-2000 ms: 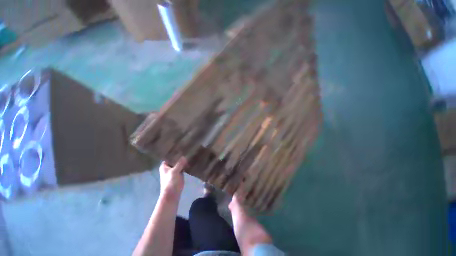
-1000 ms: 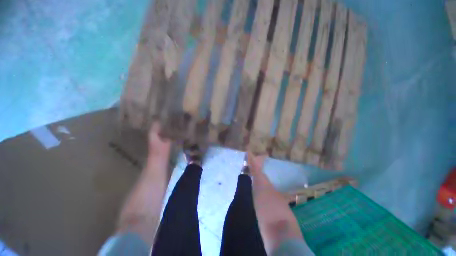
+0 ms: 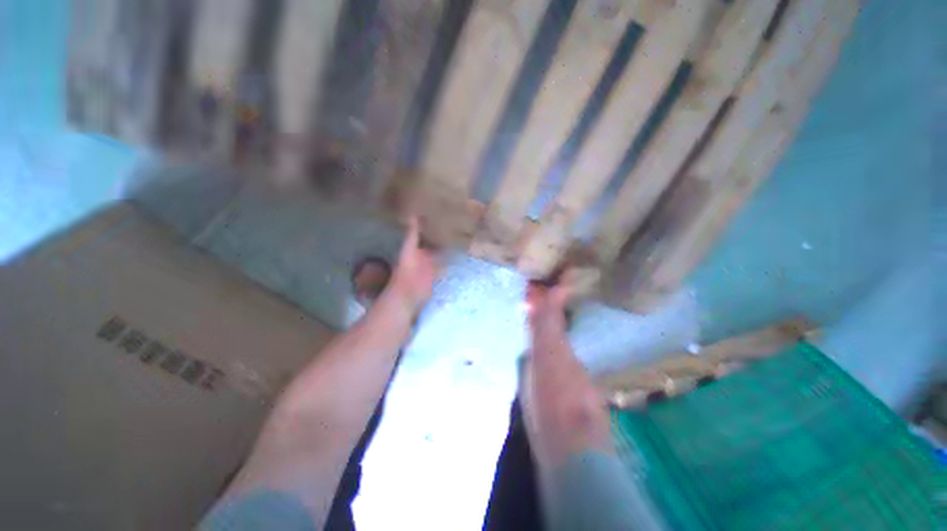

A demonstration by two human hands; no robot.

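A brown slatted wooden pallet [image 3: 498, 114] fills the upper part of the view, with its near edge toward me. It is somewhat blurred. My left hand [image 3: 415, 268] is at the near edge, left of the middle, with its thumb on the wood. My right hand [image 3: 548, 299] grips the same edge a little to the right. The fingers under the pallet are hidden. I cannot tell whether its far side touches the floor.
A large brown carton [image 3: 135, 373] with dark printing stands at the lower left. A green mesh-sided crate [image 3: 789, 446] is at the lower right, beside the wooden edge of another pallet [image 3: 706, 363]. My foot shows beside my left hand.
The held pallet appears larger and closer and reaches further left. Two seconds ago it was tilted at a slant. The carton of clear rounds has left the view; the green crate has come in.
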